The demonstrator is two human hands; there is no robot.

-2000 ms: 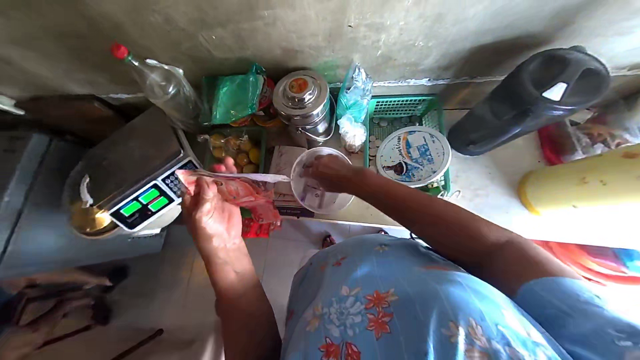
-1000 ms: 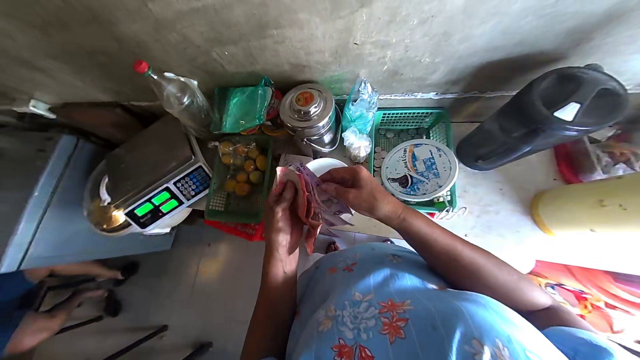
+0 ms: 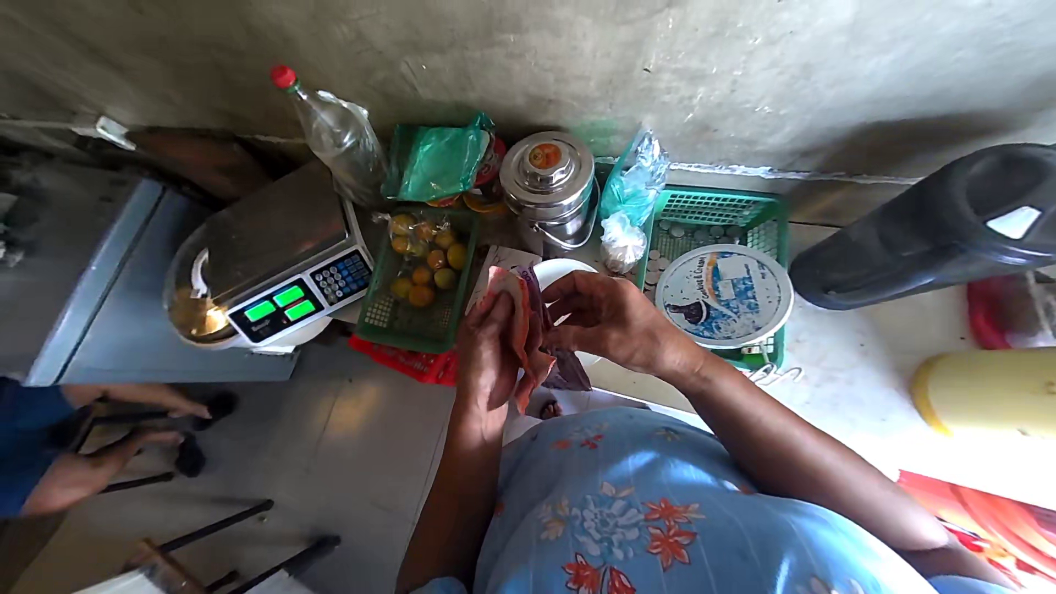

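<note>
In my left hand (image 3: 488, 351) is a folded bunch of banknotes (image 3: 521, 326), reddish and purple, held upright. My right hand (image 3: 606, 318) is at the right side of the notes, its fingers bent and its fingertips by the purple ones; whether it grips a note cannot be made out. Behind both hands a white round tub (image 3: 565, 268) shows partly. To the right, a round lid (image 3: 724, 295) with blue print lies over a green plastic basket (image 3: 718, 206) that holds coins (image 3: 678, 231).
A digital scale (image 3: 276, 256) stands left, beside a green basket of small orange and green fruits (image 3: 425, 260). Along the wall are a plastic bottle (image 3: 342, 140), a steel canister (image 3: 549, 186) and a bagged item (image 3: 635, 186). A black container (image 3: 916, 231) leans right. A seated person's legs (image 3: 107, 445) show lower left.
Two seconds ago my right hand was in the white tub and my left hand held notes near the scale. The left hand has moved right, and both hands are now together at the notes.
</note>
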